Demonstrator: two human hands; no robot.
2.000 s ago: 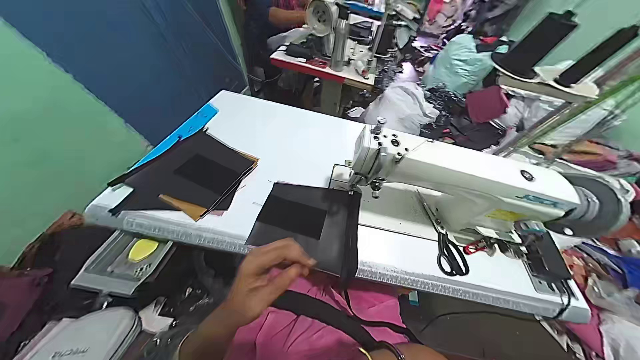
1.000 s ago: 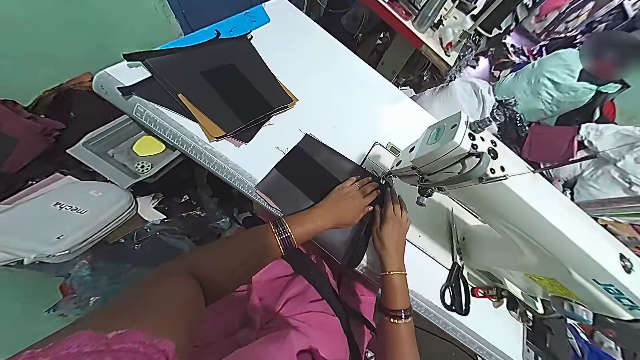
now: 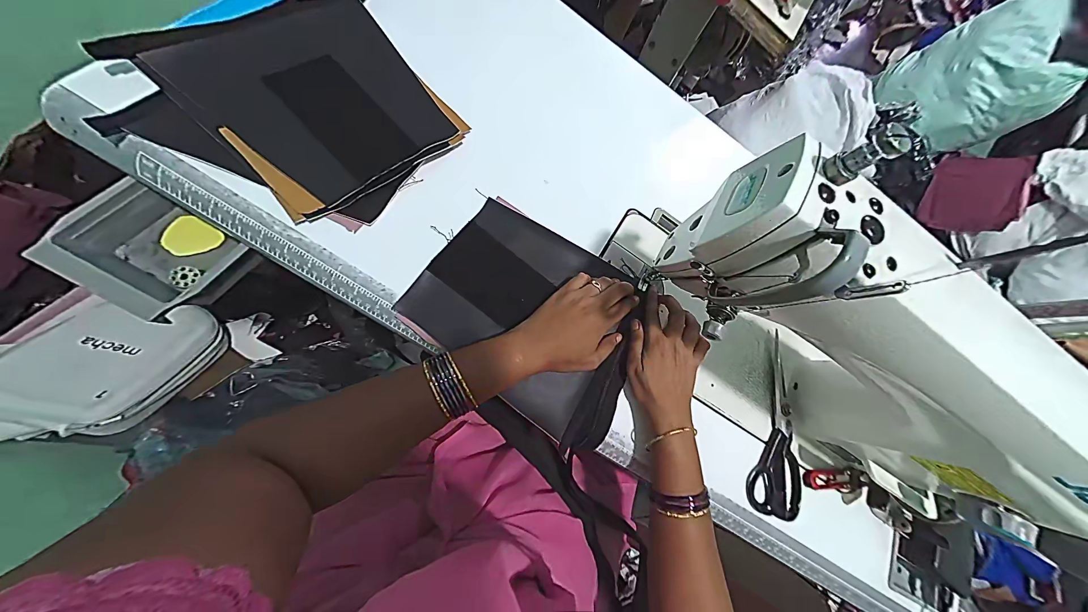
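Observation:
A black fabric panel (image 3: 501, 263) with a darker patch lies on the white sewing table, its right edge at the needle area of a Jack sewing machine (image 3: 765, 229). Spread over that edge, my left hand (image 3: 578, 327) presses the fabric and a black strip. Just right of it, my right hand (image 3: 667, 348) rests with its fingertips close to the presser foot (image 3: 648, 280), on the same black strip (image 3: 595, 408), which runs down over the table edge towards my lap. The fingertips partly hide the seam line.
A stack of black and tan panels (image 3: 323, 119) lies at the table's upper left. Black-handled scissors (image 3: 775, 467) lie under the machine arm. A measuring tape (image 3: 280, 246) runs along the front edge. A grey drawer (image 3: 144, 246) juts out below. Filled bags (image 3: 977, 76) stand behind.
Two seconds ago only my left hand was over the panel, raised near its lower edge; now both hands are down at the presser foot. The view has turned and come closer.

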